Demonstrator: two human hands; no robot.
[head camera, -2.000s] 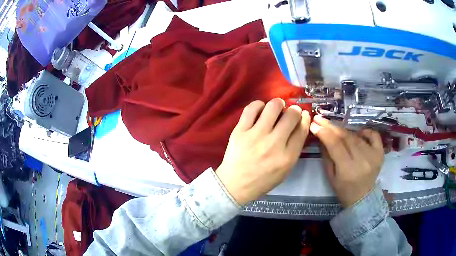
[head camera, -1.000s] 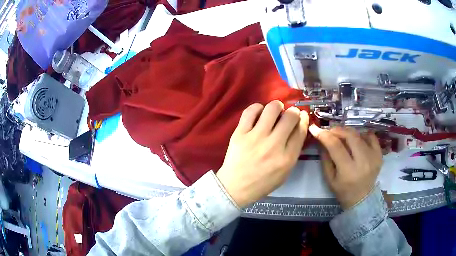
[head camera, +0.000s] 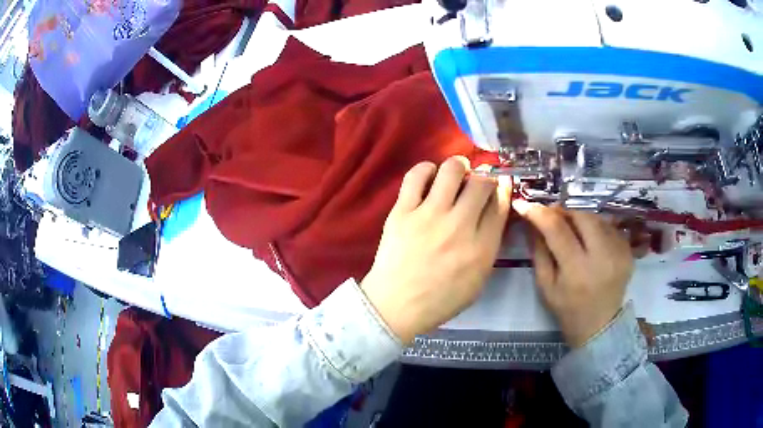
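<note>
A dark red garment piece (head camera: 309, 167) lies spread on the white table, its right edge at the needle area of the sewing machine (head camera: 602, 109) marked "JACK". My left hand (head camera: 439, 242) presses on the garment's edge beside the presser foot (head camera: 523, 175), with the fingertips pinching the fabric. My right hand (head camera: 586, 267) is bent close to it, thumb and fingertips at the fabric edge just below the foot; its exact hold is partly hidden. A narrow red fabric strip (head camera: 711, 225) runs in from the right through the metal guide parts.
Thread snips (head camera: 698, 290) lie right of my right hand. A measuring tape (head camera: 485, 349) runs along the front edge. At left are a grey fan-like box (head camera: 88, 180), a dark flat object (head camera: 138, 249), a clear bottle (head camera: 130, 117) and a purple bag (head camera: 92, 46). Red fabric (head camera: 151, 359) hangs lower left.
The view has shifted slightly, moving the machine left in the picture. Both hands stay at the needle area, with only small finger movements. The garment lies almost as before.
</note>
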